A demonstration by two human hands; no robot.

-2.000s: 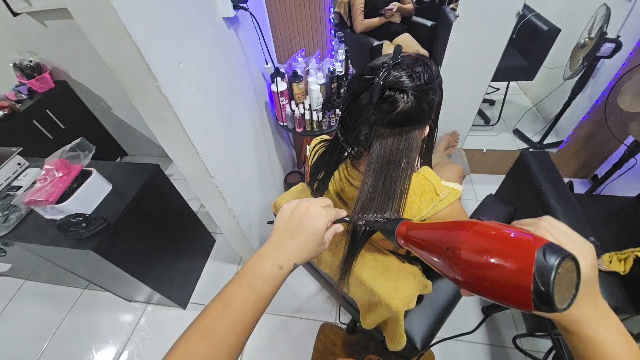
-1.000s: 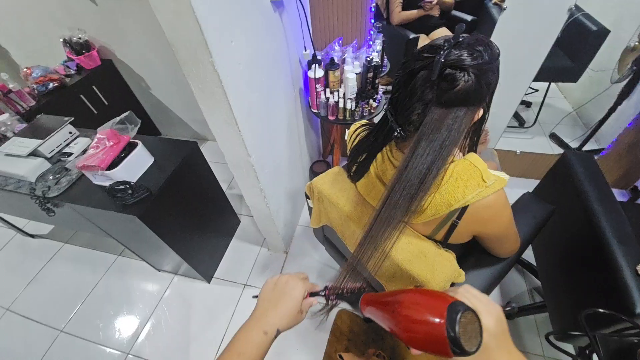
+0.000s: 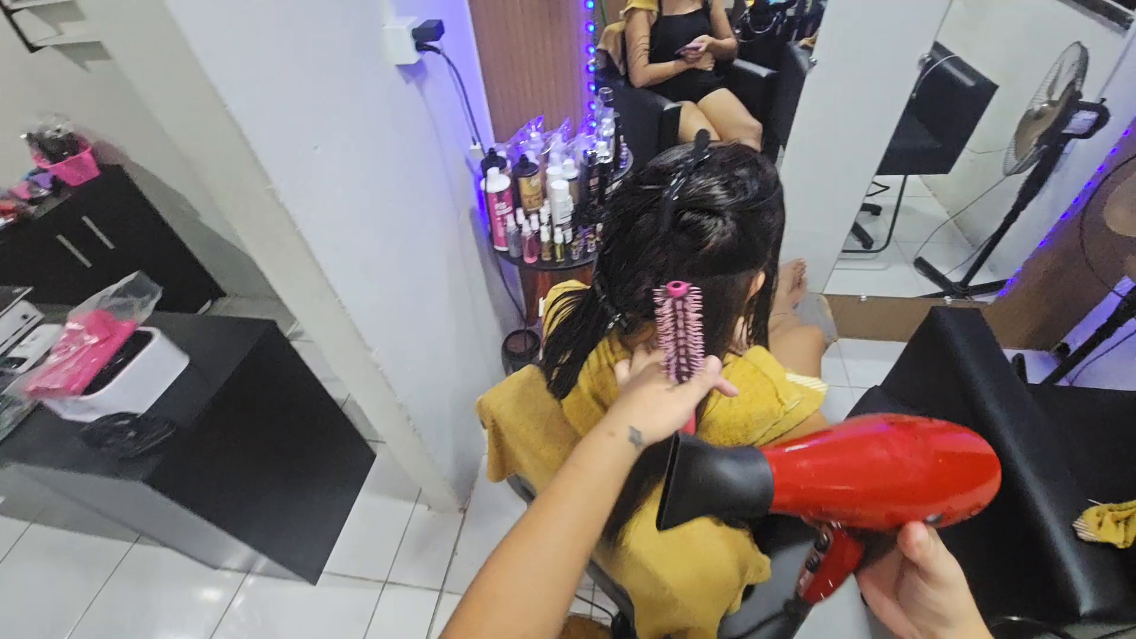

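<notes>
My left hand [image 3: 661, 395] is at the nape of a seated person and holds a pink round hairbrush [image 3: 681, 328], its bristled barrel pointing up against the dark hair. My right hand [image 3: 919, 581] grips the handle of a red hair dryer [image 3: 879, 466] at the lower right. Its black nozzle [image 3: 719, 484] points left, just below my left hand. The person's hair [image 3: 719, 204] is partly pinned up with a black clip [image 3: 683, 182], while a loose section hangs at the left. Yellow towels [image 3: 710, 568] cover the shoulders and chair back.
Bottles crowd a round stand [image 3: 546, 262] ahead, beside a white wall [image 3: 355, 222]. A black armchair [image 3: 985, 444] is at the right. Mirrors [image 3: 887, 213] reflect a fan and a seated person. At the left, a black desk [image 3: 240, 382] bears a white box [image 3: 133, 382].
The brush has left the ends of the stretched hair section and is up at the nape, its barrel upright. The dryer's nozzle is now apart from the brush.
</notes>
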